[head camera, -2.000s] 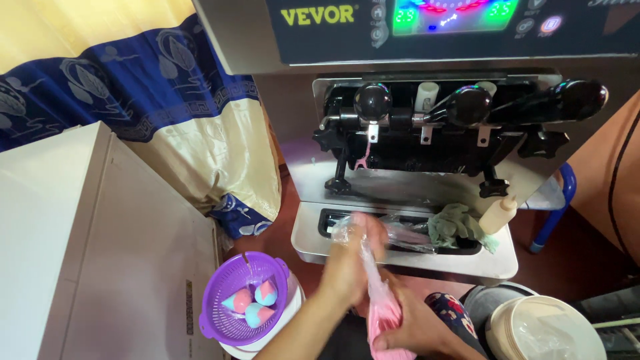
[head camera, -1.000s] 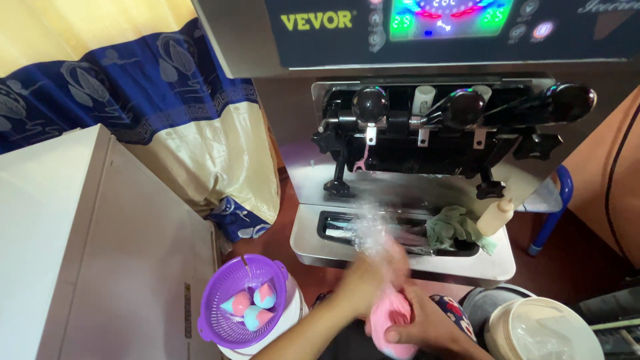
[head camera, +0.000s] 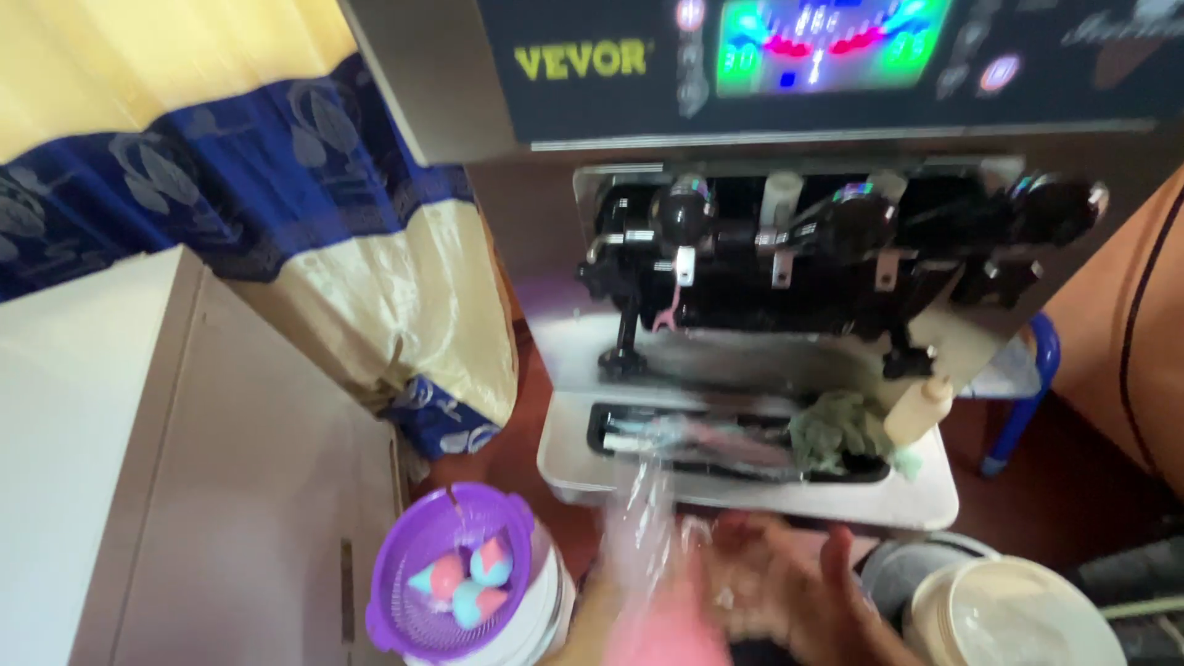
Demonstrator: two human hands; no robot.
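A clear plastic bag with pink filling (head camera: 661, 620) is blurred at the bottom centre, its empty upper part pointing up toward the drip tray. My left hand (head camera: 592, 615) is mostly hidden behind the bag; it seems to be at the bag's left side. Just right of the bag is my right hand (head camera: 786, 578), fingers spread and blurred; whether it touches the bag is unclear. A purple plastic basket (head camera: 384, 592) at the lower left holds several pink-and-blue filled bags (head camera: 479, 603). Above my hands stands a VEVOR soft-serve machine (head camera: 546, 324) with black levers and pink residue at the left spout.
Plastic bags (head camera: 694, 439), a green cloth (head camera: 837, 430) and a cream squeeze bottle (head camera: 918, 412) lie on or by the drip tray (head camera: 564, 462). A white tub (head camera: 1027, 615) stands lower right, a blue-legged stool (head camera: 1045, 370) behind it. A white cabinet (head camera: 250, 481) fills the left.
My right hand was around the pink part of the bag and is now spread beside it. The bag's clear upper part has moved left. The basket has not moved.
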